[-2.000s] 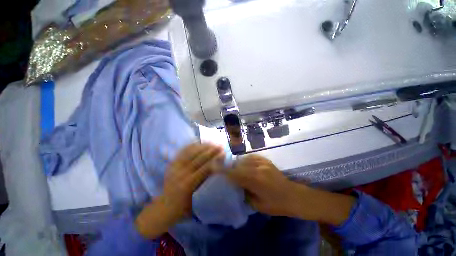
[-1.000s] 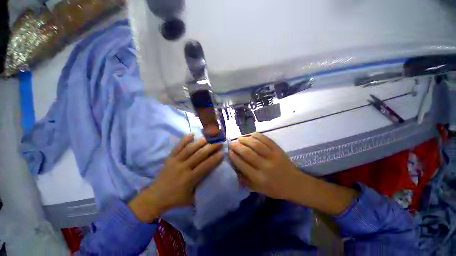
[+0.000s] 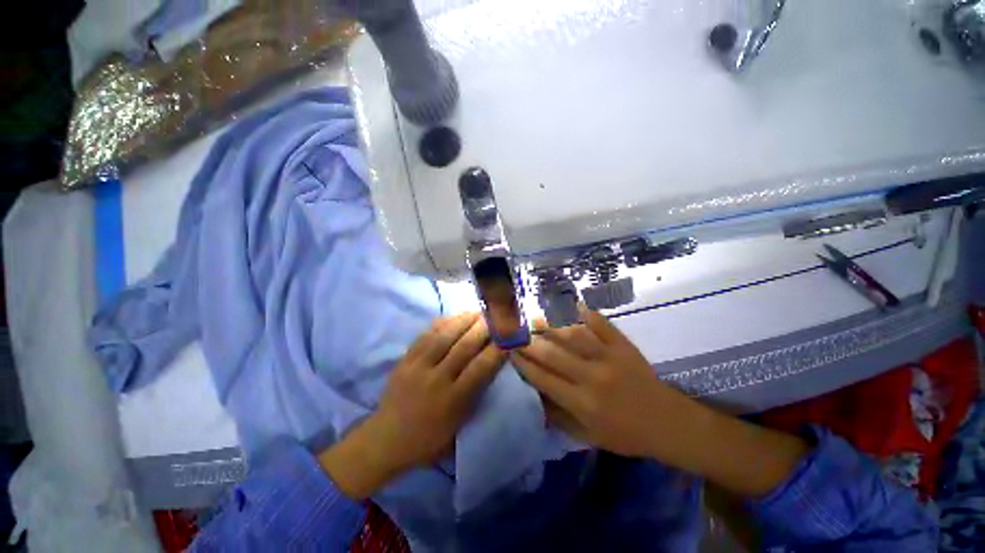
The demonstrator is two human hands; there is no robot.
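A light blue garment piece (image 3: 286,254) lies heaped left of the sewing machine head, and part of it hangs over the table's front edge. My left hand (image 3: 437,383) lies on the cloth, fingers pointing toward the needle area. My right hand (image 3: 594,378) is on the right side, its fingertips close to the left ones. Both sets of fingertips press the cloth edge just in front of the take-up guard (image 3: 500,297) of the white sewing machine (image 3: 605,119). The guard hides the needle and some fingertips.
Thread snips (image 3: 859,277) lie on the right of the table near the grey ruler strip (image 3: 756,373). A brown shiny packet (image 3: 205,86) is at the back left. Blue tape (image 3: 110,238) and pale cloth (image 3: 65,346) are at the left. Red cloth (image 3: 891,416) is below right.
The camera view has shifted. My hands, blurred together at the cloth two seconds ago, now lie flatter with fingers extended beside the guard. The heaped garment keeps nearly the same shape.
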